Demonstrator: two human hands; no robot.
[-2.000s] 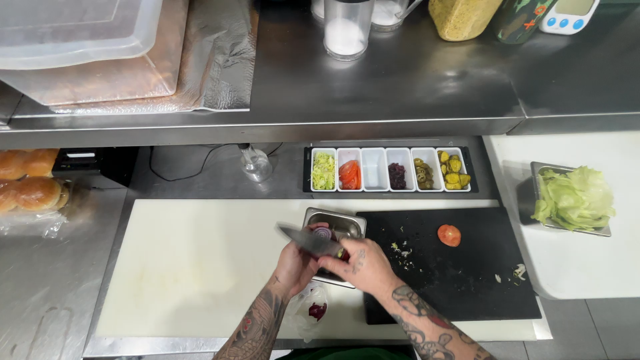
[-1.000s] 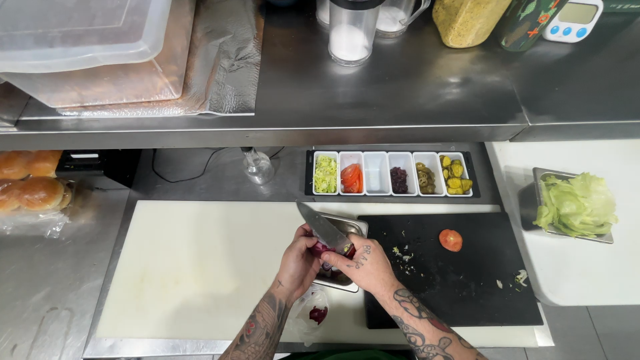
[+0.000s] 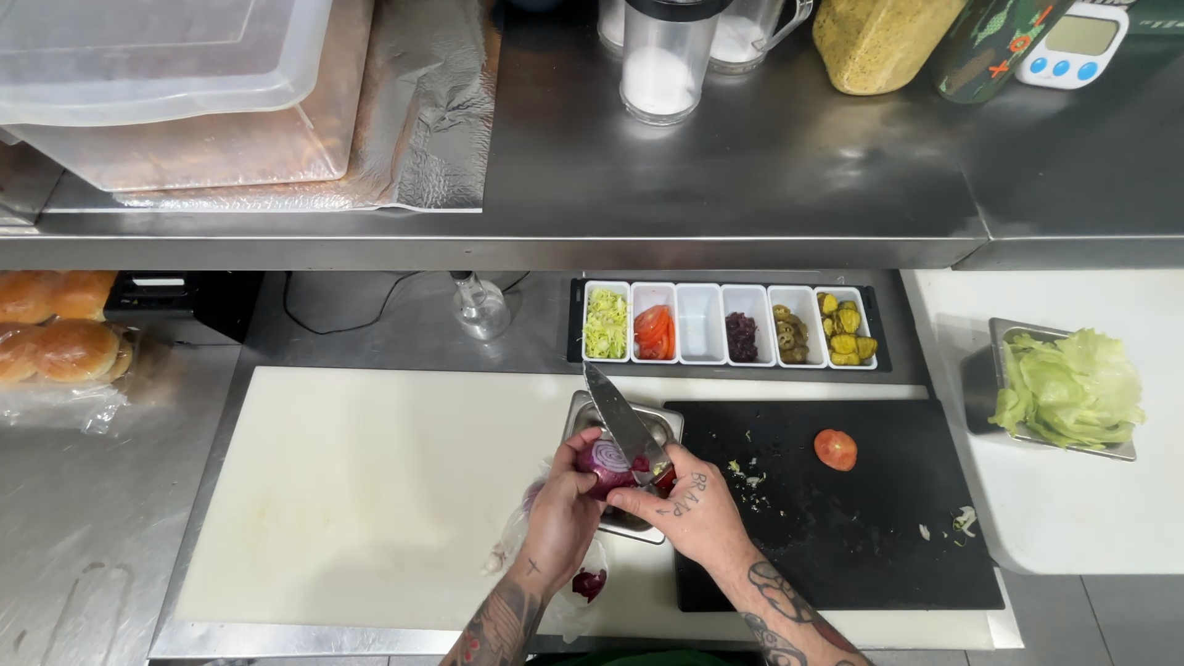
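Observation:
A cut red onion is gripped in my left hand, its ringed cut face turned upward. My right hand holds a chef's knife with the blade pointing up and to the left, close beside the onion. Both hands are over a steel container, whose contents are mostly hidden by them. Below my hands a piece of dark red onion skin lies on clear plastic. A tomato piece rests on the black cutting board to the right.
A white board spans the left. Behind stands a topping rack with lettuce, tomato, onion and pickles. A steel pan of lettuce sits at right, bagged buns at left, and a glass bottle behind. A steel shelf overhangs the back.
The knife blade has swung from pointing left across my hands to pointing up and left. The onion's ringed cut face shows more plainly than one second ago.

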